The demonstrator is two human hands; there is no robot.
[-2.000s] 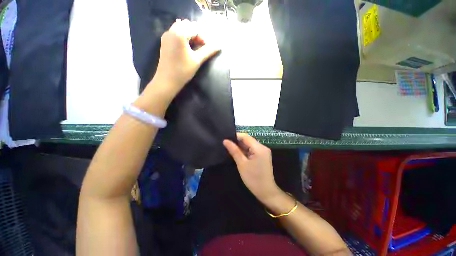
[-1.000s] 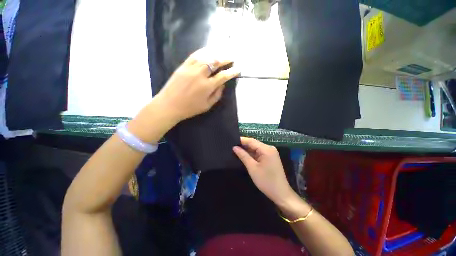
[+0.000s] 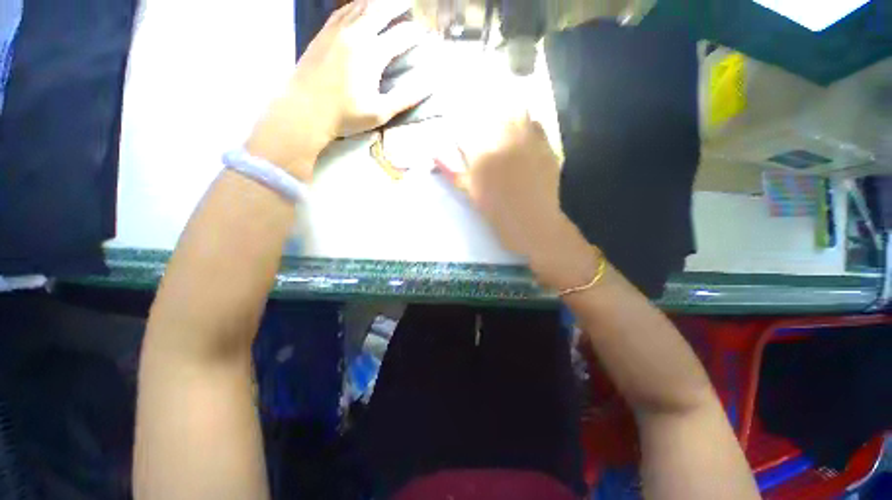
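Observation:
A black cloth panel (image 3: 311,14) lies by the needle area, mostly hidden under my left hand; dark cloth shows between the fingers. My left hand (image 3: 364,80) lies over it with fingers spread, left of the lit needle area. My right hand (image 3: 511,168) is low over the white table below the presser foot and needle (image 3: 523,51); its fingertips are blurred in the glare, and I cannot tell if they hold anything. A thin brownish curl (image 3: 384,156) lies between the hands. The seam edge is not clear.
A black stack (image 3: 626,146) lies right of my right hand, another (image 3: 64,127) at far left. The green table edge (image 3: 411,278) crosses below my hands. A red basket (image 3: 724,361) stands lower right. The machine body (image 3: 782,107) is upper right.
The black panel has moved up and no longer hangs over the table edge. My left hand has moved up and left. My right hand has moved up from the edge toward the needle.

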